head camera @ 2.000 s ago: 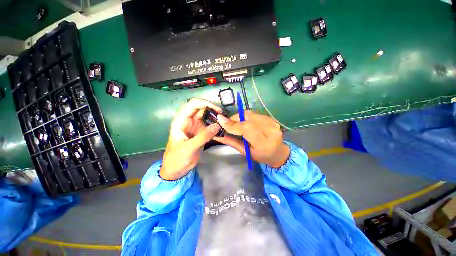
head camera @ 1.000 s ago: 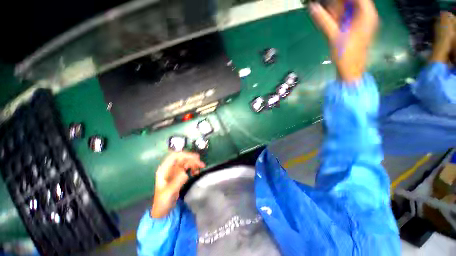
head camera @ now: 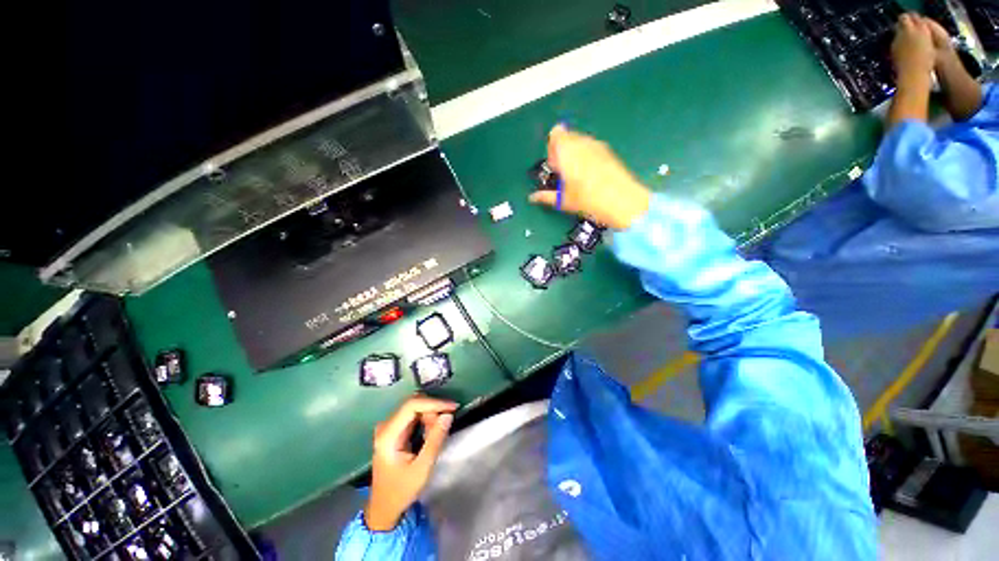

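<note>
My right hand (head camera: 597,184) is over the bench right of the black test box (head camera: 351,258). It holds the blue hand tool (head camera: 560,198), mostly hidden by the fingers. A small dark unit (head camera: 542,173) is at its fingertips; whether it is gripped I cannot tell. Several square units, one of them here (head camera: 537,271), lie in a slanting row below that hand. My left hand (head camera: 405,458) is at the bench's near edge, fingers curled, with nothing visible in it. Before the box lie a pale square frame (head camera: 435,330) and two units (head camera: 380,370), (head camera: 432,368).
A black component tray (head camera: 104,438), partly filled, is at the left, with two loose units (head camera: 214,389) beside it. A clear guard (head camera: 296,164) stands behind the box. A thin cable crosses to the bench edge. Another person's hands (head camera: 920,49) are by a tray at the upper right.
My hands were together at a unit; they parted. My right hand went far right, then came back towards the loose units. My left hand stayed near the edge. The camera view has turned.
</note>
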